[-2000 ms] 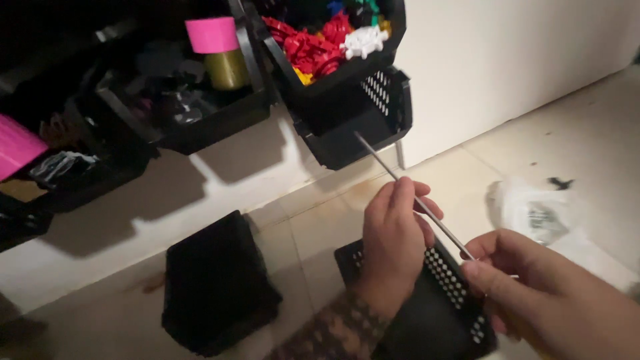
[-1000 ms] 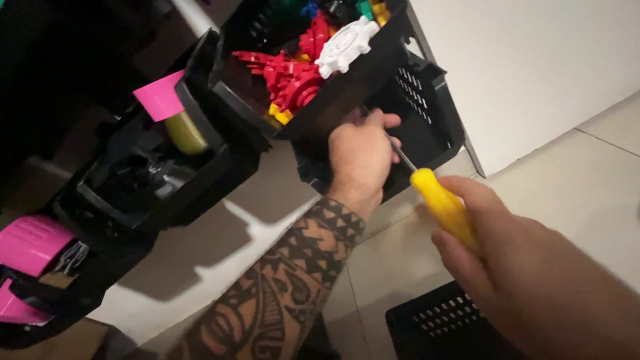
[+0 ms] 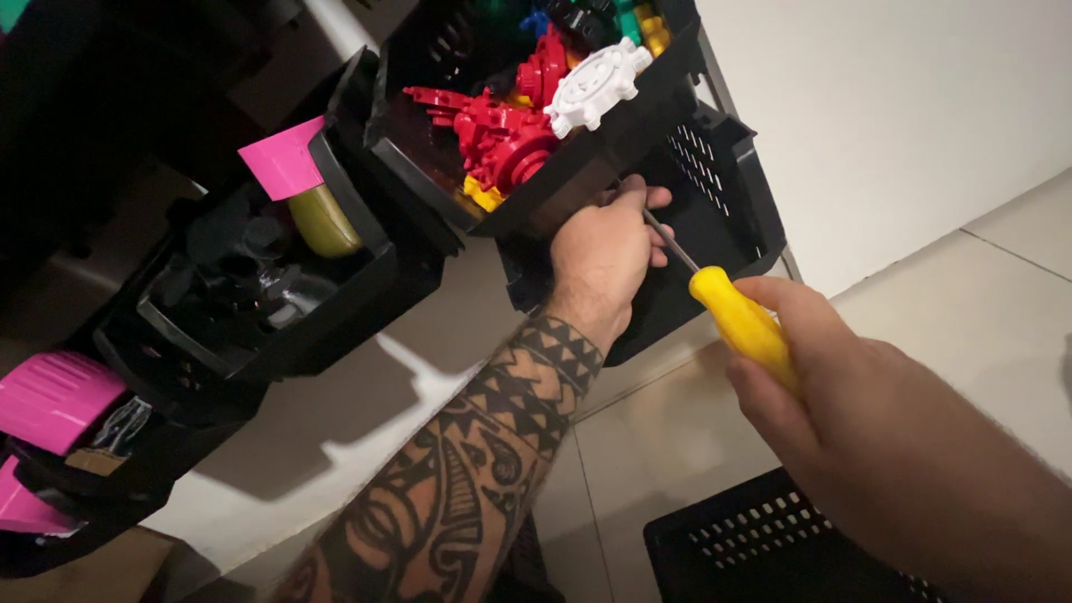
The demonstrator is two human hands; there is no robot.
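Observation:
My right hand [image 3: 825,402] grips the yellow handle of a screwdriver [image 3: 741,327], whose metal shaft points up and left. Around the front part of the shaft are the fingers of my left hand [image 3: 607,243], below the rim of a black plastic bin [image 3: 578,172]. The screwdriver's tip is hidden behind my left hand. That bin holds red toy gears [image 3: 502,138], a white gear [image 3: 596,84] and yellow, green and blue pieces. Beneath it, behind my left hand, is a lower black bin [image 3: 729,226] with a slotted side.
More black bins [image 3: 335,347] hang at the left, holding pink parts [image 3: 59,398], a pink-and-olive piece [image 3: 322,218] and dark pieces. A white panel [image 3: 888,109] stands at the right. On the tiled floor lies a black perforated basket [image 3: 712,553].
Both hands were lower, over the floor, with the screwdriver's shaft between them. My left hand has moved up under the bin of gears. The view has shifted closer to the bins.

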